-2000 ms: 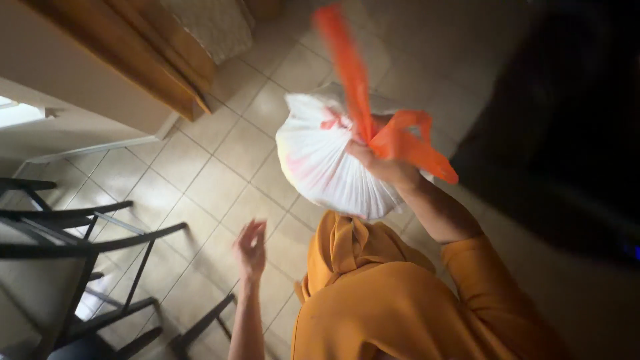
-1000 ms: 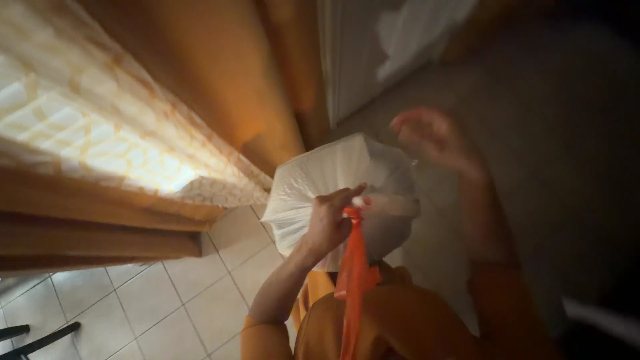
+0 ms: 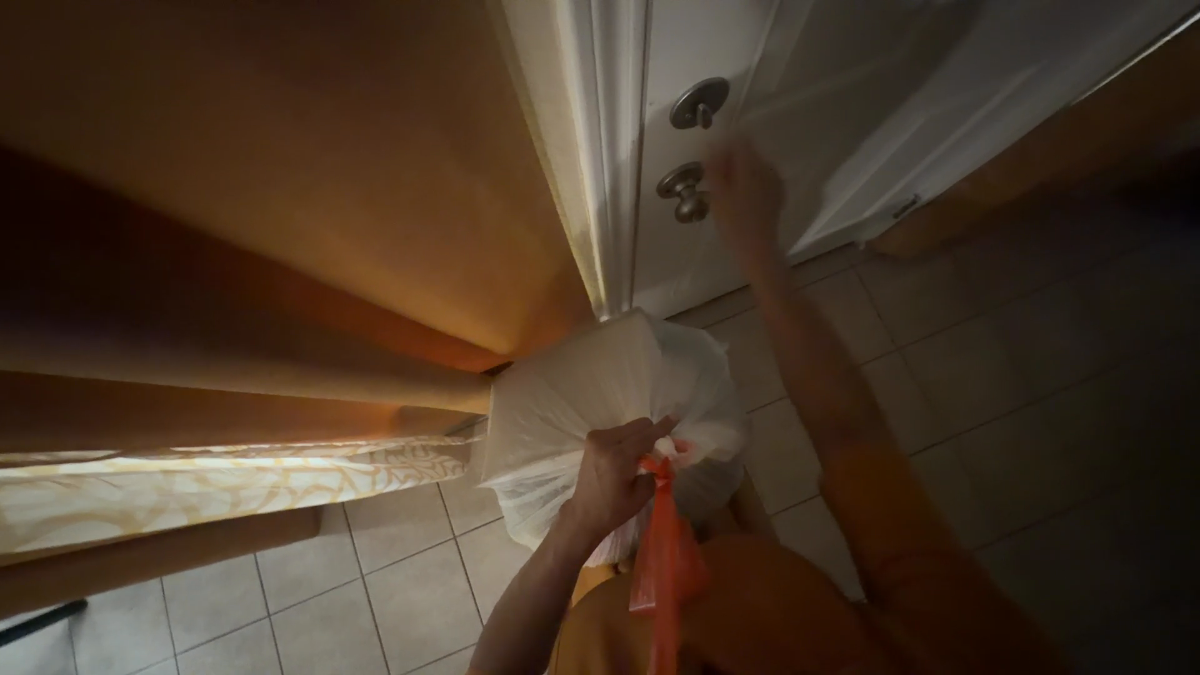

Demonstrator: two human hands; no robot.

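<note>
My left hand (image 3: 614, 473) grips the gathered neck of a full white plastic bag (image 3: 600, 375), which hangs before my body. Red plastic ties (image 3: 664, 544) are knotted at the neck and trail down over my orange clothing. My right hand (image 3: 745, 192), blurred, is raised at a white door (image 3: 712, 253), just right of a round metal doorknob (image 3: 689, 197) and below the thumb turn of a deadbolt (image 3: 701, 105). Its fingers look curled, but whether they touch the lock is not clear.
Orange curtains (image 3: 281, 234) fill the left side, close to the bag, with a patterned sheer curtain (image 3: 234, 487) below. The white door frame (image 3: 600, 141) stands beside them. Pale floor tiles (image 3: 412, 562) lie underneath. A dark bar (image 3: 42, 622) shows at the lower left.
The view has moved from chairs and curtains to the door. Two seconds ago my right hand held the bag; by one second ago my left hand had it. My right hand is now up at the door.
</note>
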